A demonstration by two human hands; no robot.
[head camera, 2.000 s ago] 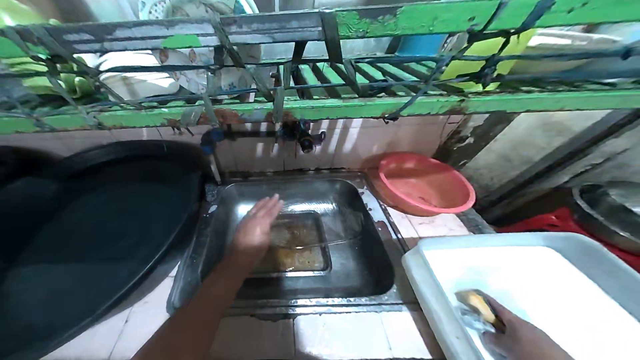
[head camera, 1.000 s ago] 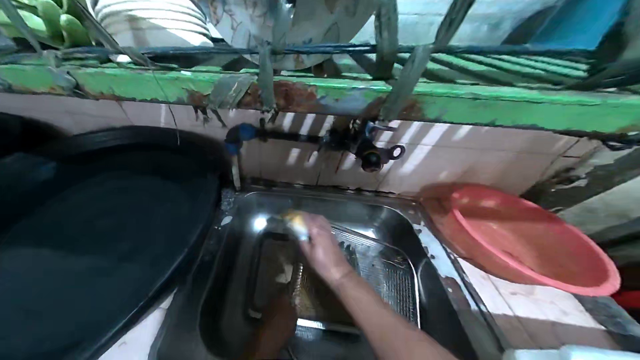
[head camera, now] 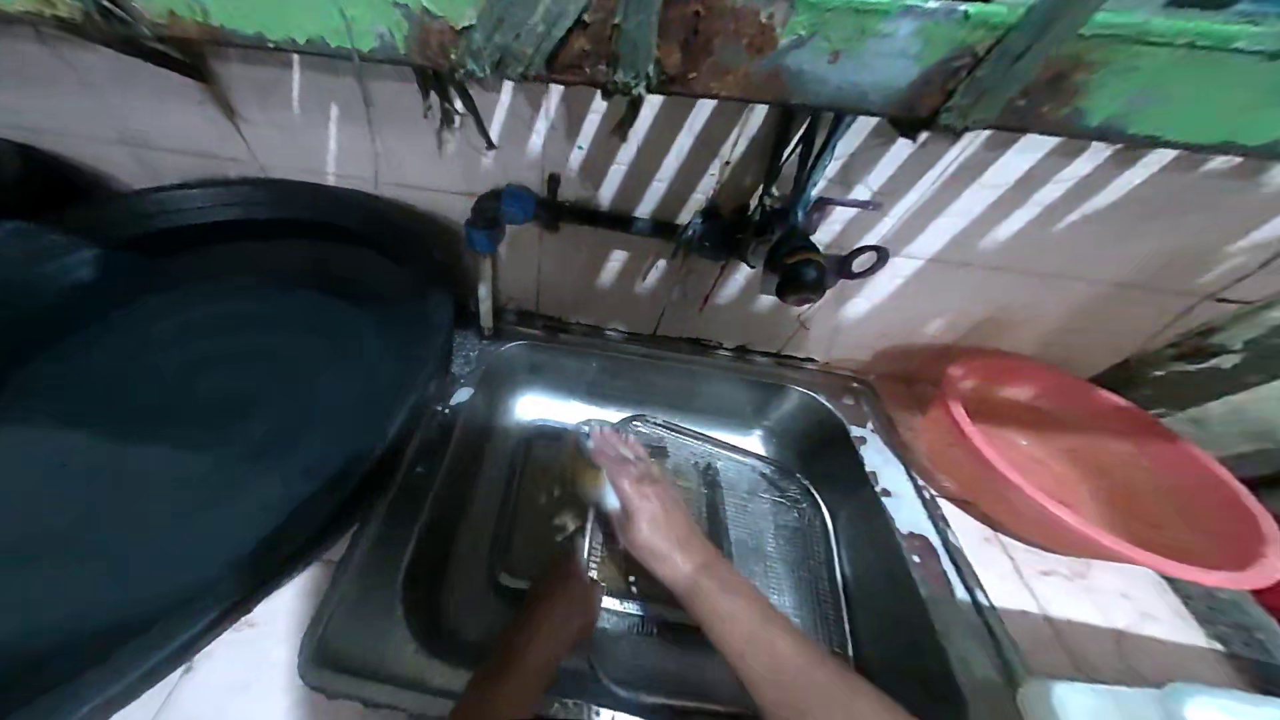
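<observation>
A stainless steel sink (head camera: 800, 400) holds a rectangular metal tray (head camera: 770, 540) with a ribbed surface and a raised rim. A darker rectangular tray or pan (head camera: 530, 500) shows at its left, with brownish liquid or residue. Over the middle of the trays, my right hand (head camera: 645, 500) is closed on a yellow and white sponge (head camera: 592, 475), blurred and partly hidden by the fingers. My left hand (head camera: 565, 590) is low at the trays' near middle, dark and blurred; its fingers are hard to make out, and whether it grips a tray cannot be told.
A large black basin (head camera: 220, 400) stands left of the sink. At the right is a red plastic basin (head camera: 1100, 470), tilted. A faucet (head camera: 800, 275) and pipe run along the tiled wall below a green shelf edge (head camera: 860, 60). A white basin's rim (head camera: 1150, 700) shows at lower right.
My right hand, with the sponge, has moved from the white basin to the trays in the sink. My left hand is now lower, near the trays' near side. The view has moved closer to the sink.
</observation>
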